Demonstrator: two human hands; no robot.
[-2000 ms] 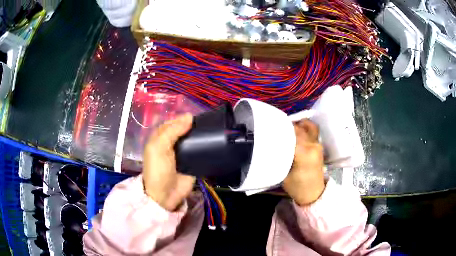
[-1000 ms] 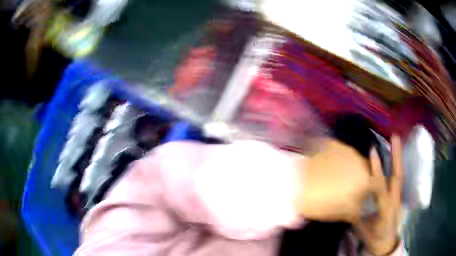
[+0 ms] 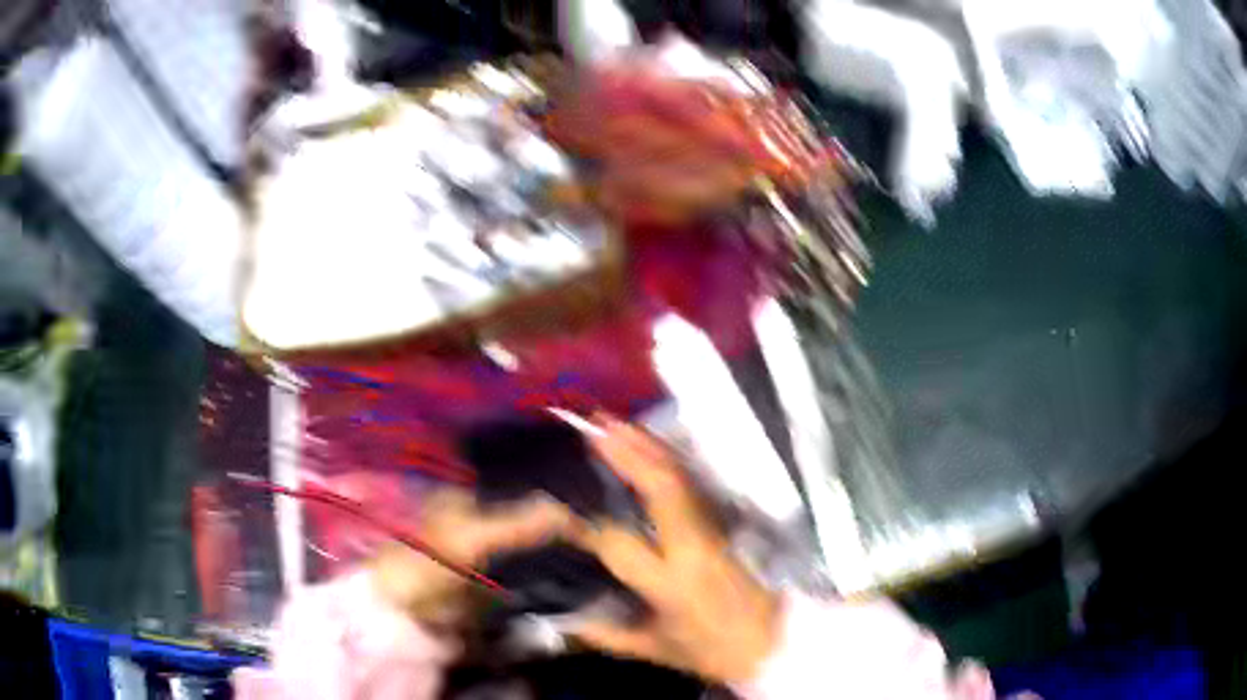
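Note:
The frame is strongly blurred. A dark piece, which looks like the black camera head (image 3: 540,472), is between my hands at the bench's near side. My left hand (image 3: 458,547) is curled around its left and near side. My right hand (image 3: 677,554) is on its right side, with fingers spread over it. Part of the dark piece is hidden by the fingers. A long white piece (image 3: 725,410) lies just beyond my right hand; its exact shape is blurred.
A carton (image 3: 451,332) of white and silvery parts stands beyond my hands. Red-blue wire leads (image 3: 369,410) lie along its near side, with orange-red wires (image 3: 684,137) at its right. White brackets (image 3: 1039,96) are far right, ribbed white shells (image 3: 123,178) far left. A blue crate (image 3: 137,650) edge shows bottom left.
The view has swung away from the crate, back over the bench. Two seconds ago a white round shell was clearly in my right hand against the black head; now no round shell can be made out.

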